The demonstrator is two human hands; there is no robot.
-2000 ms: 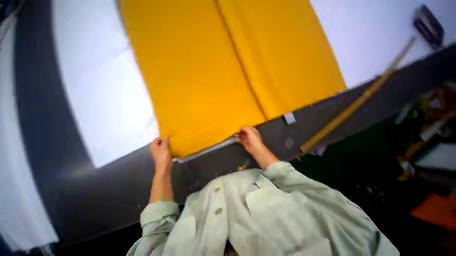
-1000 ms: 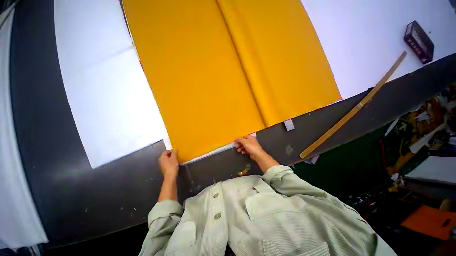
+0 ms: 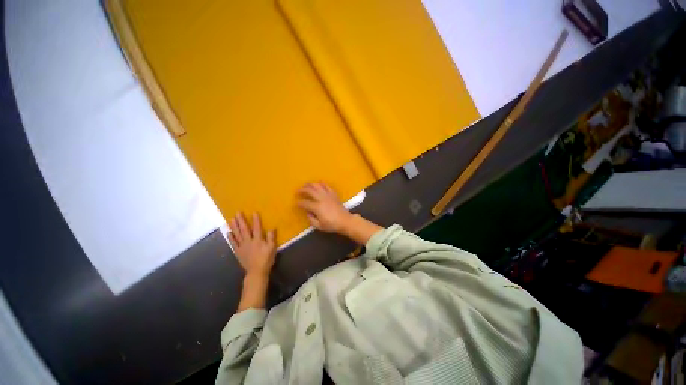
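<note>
The yellow cloth (image 3: pixel 248 105) lies flat on the dark table, with a lengthwise ridge right of its middle. A white edge (image 3: pixel 308 239) shows from beneath its near edge. My left hand (image 3: pixel 252 244) lies with spread fingers on the near left corner of the cloth. My right hand (image 3: pixel 325 207) rests on the cloth near its front edge, fingers bent; it holds nothing that I can see. A thin wooden strip (image 3: pixel 150 83) lies along the cloth's upper left edge. The white sheet pile (image 3: pixel 113 173) lies left of the cloth, against its edge.
A white base layer (image 3: pixel 489 45) lies right of the cloth, with a dark box (image 3: pixel 585 19) on it. A wooden ruler (image 3: pixel 500 128) slants over the near table edge. A small grey-white tab (image 3: pixel 410 170) sits below the ridge. Shelves with oddments and an orange item (image 3: pixel 632 268) are at lower right.
Both hands have let go of the near edge and now lie on top of the cloth. The right hand has moved left. The view has shifted and turned, and the wooden strip now shows.
</note>
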